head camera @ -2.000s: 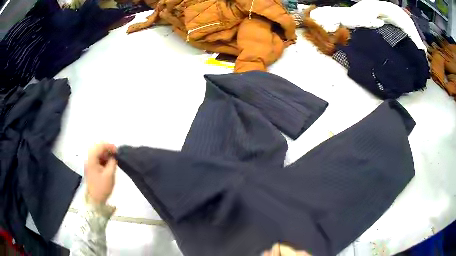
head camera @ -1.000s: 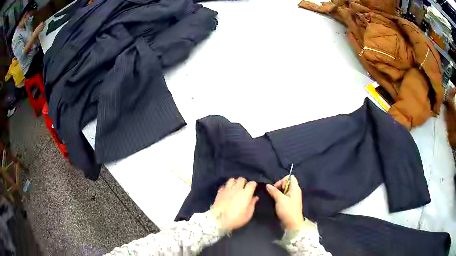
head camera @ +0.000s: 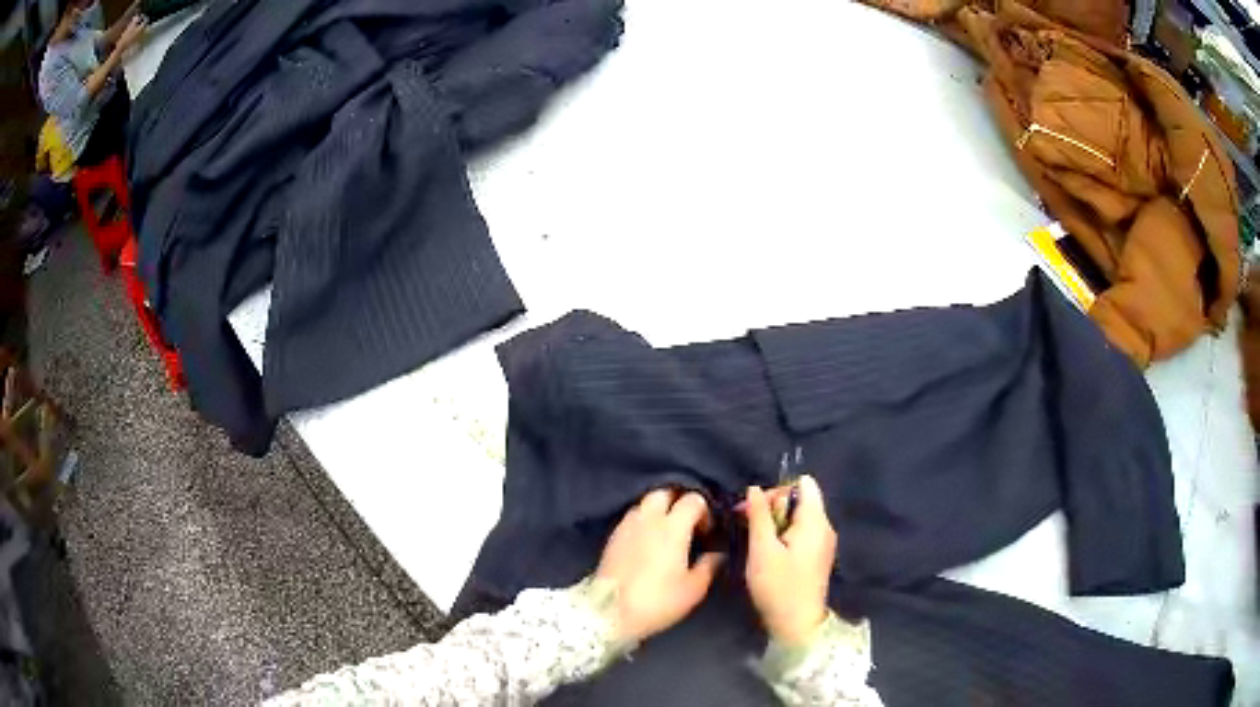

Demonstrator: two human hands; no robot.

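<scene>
Dark pinstripe trousers [head camera: 912, 414] lie spread on the white table in front of me, their legs reaching to the right. My left hand [head camera: 659, 564] grips a bunched part of the cloth near the middle. My right hand [head camera: 790, 553] is just right of it, close beside the same spot, and holds small thread snips [head camera: 789, 483] with the silver blades pointing up and away. Its thumb and finger meet at the cloth fold. The exact seam between the hands is partly hidden by the fingers.
A heap of dark striped trousers [head camera: 373, 235] lies on the white table [head camera: 746, 166] at the left. Orange padded jackets [head camera: 1105, 166] lie at the far right beside a yellow strip [head camera: 1061, 263]. Red stools [head camera: 104, 214] and a seated person [head camera: 86, 83] are at upper left.
Since two seconds ago my view has turned left and my hands have come together on the trousers. Over the last second the snips' blades have opened and the cloth has shifted slightly.
</scene>
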